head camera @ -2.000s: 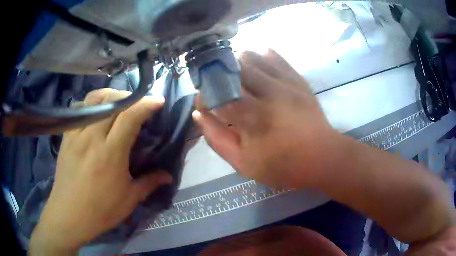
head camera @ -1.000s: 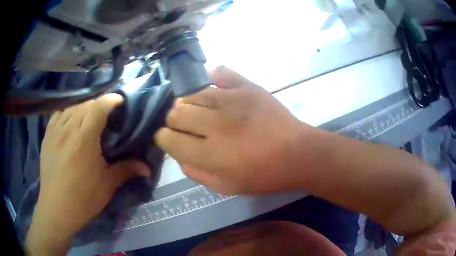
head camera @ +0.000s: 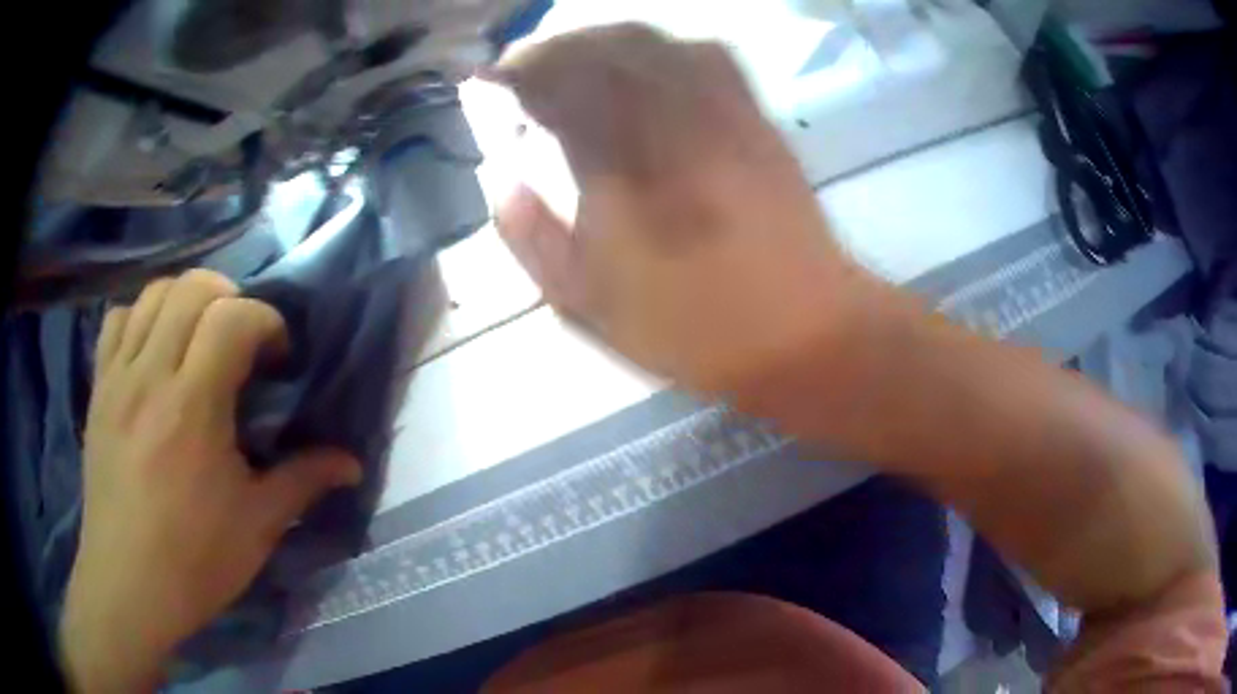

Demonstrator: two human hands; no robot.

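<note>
The dark grey garment piece (head camera: 332,359) lies bunched at the left under the sewing machine head (head camera: 149,95). My left hand (head camera: 177,434) grips it, with the thumb in front and the fingers curled over it. My right hand (head camera: 678,203) is blurred and raised over the table to the right of the grey ribbed cylinder (head camera: 432,183). Its fingers are apart and it holds nothing that I can see. The needle area is small and blurred, and I cannot make out the needle.
The ruler strip (head camera: 543,522) runs along the table's front edge. Black-handled shears (head camera: 1092,190) lie at the table's right end beside a green object (head camera: 1069,57). A bent metal lever (head camera: 149,264) is at the left. Light grey cloth (head camera: 1153,393) is at the right, below the table.
My right hand has let go of the cloth and moved up and right, off it. My left hand still holds the cloth. The whole view has shifted, with the machine now further left.
</note>
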